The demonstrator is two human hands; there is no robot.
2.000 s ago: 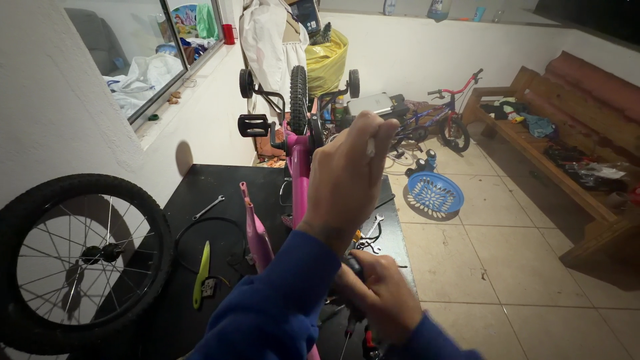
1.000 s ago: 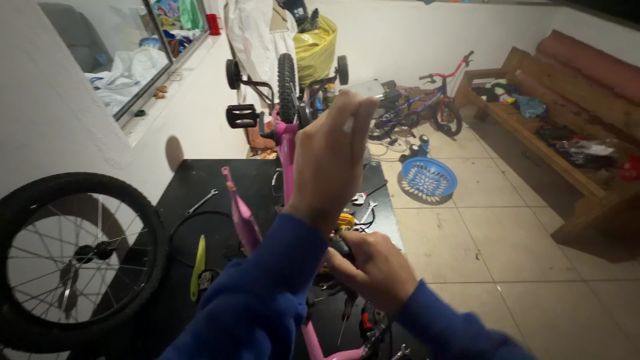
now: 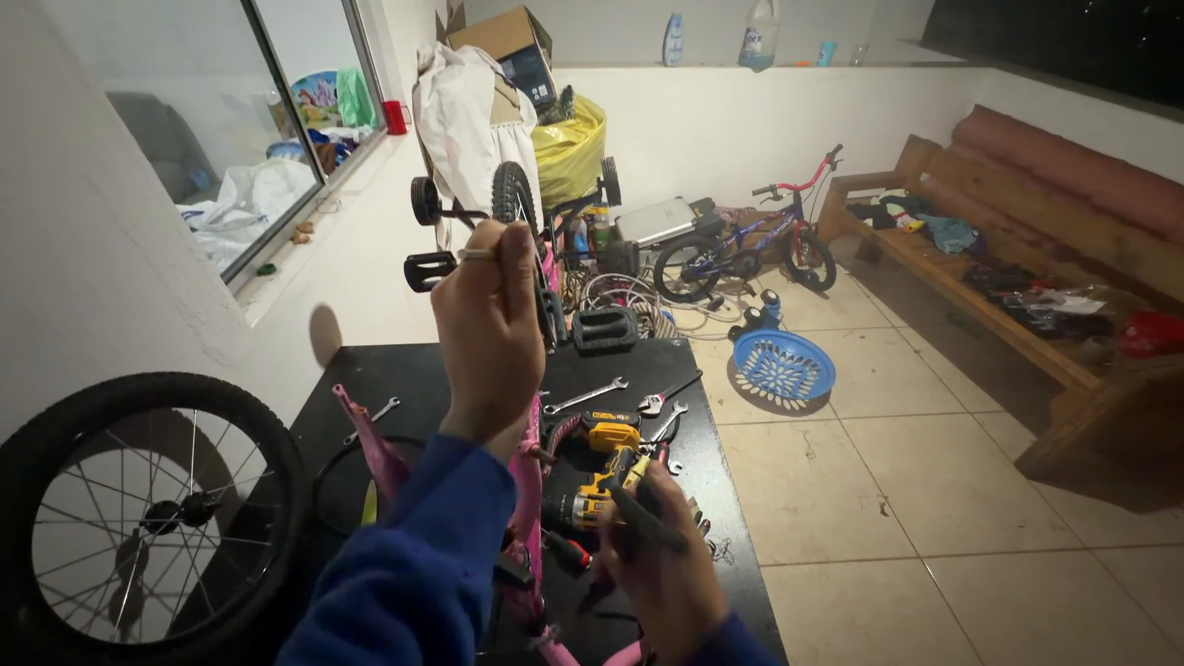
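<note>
My left hand (image 3: 490, 338), a ring on one finger, is raised in front of an upside-down pink bicycle frame (image 3: 527, 490), its fingers curled; whether it grips anything is hidden. Low at the right, my right hand (image 3: 671, 555) holds a blurred dark, elongated object (image 3: 645, 518). Beyond that hand a yellow and black cordless drill (image 3: 592, 507) lies on the black table. Combination wrenches (image 3: 587, 396) and an adjustable wrench (image 3: 655, 401) lie behind the drill. The frame's rear wheel (image 3: 509, 194), training wheel (image 3: 425, 201) and pedal (image 3: 429, 272) show past my left hand.
A loose spoked wheel (image 3: 153, 518) stands left of the black table (image 3: 740, 573). On the tiled floor are a blue plastic basket (image 3: 784, 368), a small blue and red bicycle (image 3: 740, 245) and coiled hoses (image 3: 629, 301). A wooden bench (image 3: 999, 342) with items stands at the right.
My right hand has moved away from my left and now shows lower right, past the frame, with the dark object. My left hand stays raised. The view has shifted somewhat.
</note>
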